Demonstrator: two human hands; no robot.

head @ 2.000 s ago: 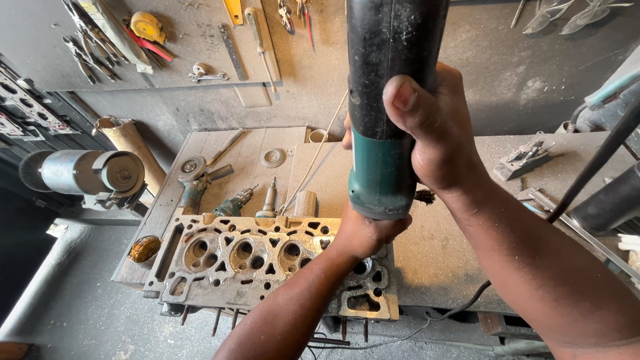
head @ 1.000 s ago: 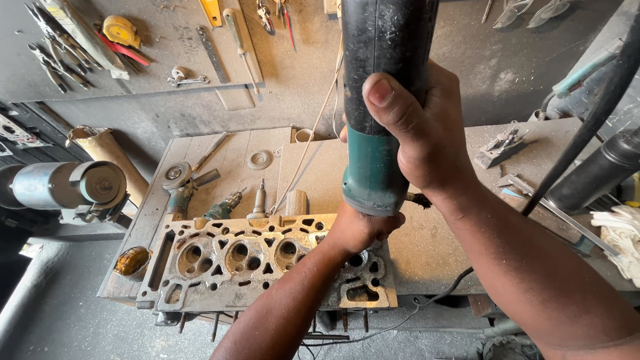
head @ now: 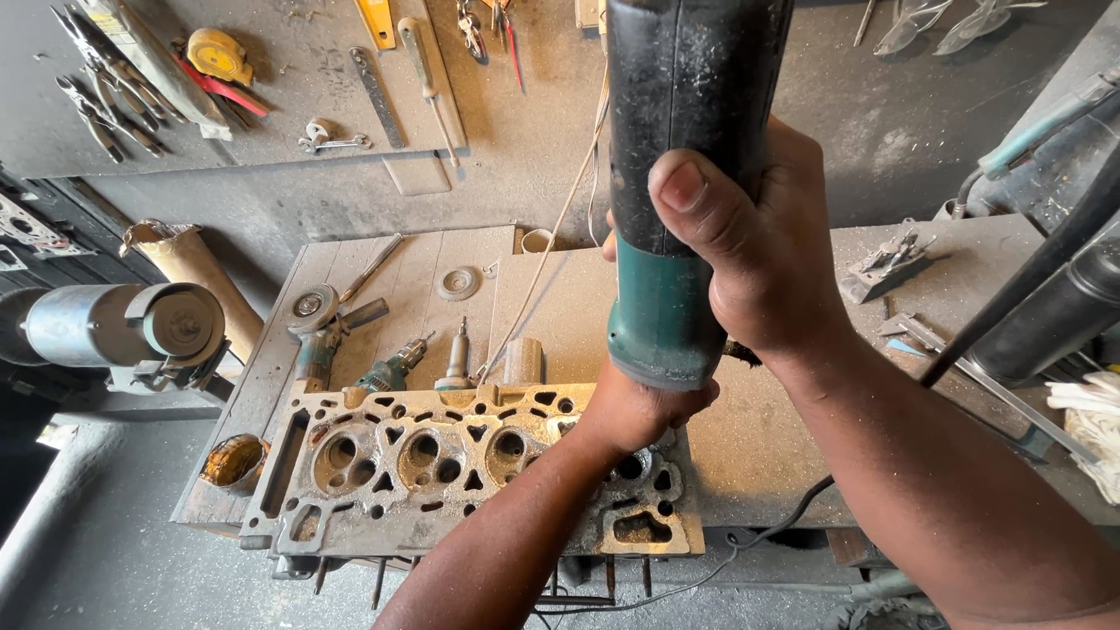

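A large power tool (head: 674, 166) with a black rubber-like body and a green front section stands nearly upright in both hands. My right hand (head: 752, 227) wraps around its body, thumb on the near side. My left hand (head: 643, 407) closes around its lower end, just over the right part of an aluminium engine cylinder head (head: 402, 525). The tool's working tip is hidden behind the left hand. The cylinder head lies on the bench with its combustion chambers facing up, metal dust on its face and studs below its near edge.
Behind the head lie an angle grinder (head: 313, 337), a drill (head: 394, 367), a die grinder (head: 458, 359) and a disc (head: 459, 283). A bench grinder (head: 131, 325) stands left, a can (head: 234, 464) at the bench corner. A cable (head: 787, 516) hangs along the front edge; a caliper-like tool (head: 989, 385) lies right.
Both hands keep their hold on the power tool over the right part of the cylinder head. The view has shifted slightly.
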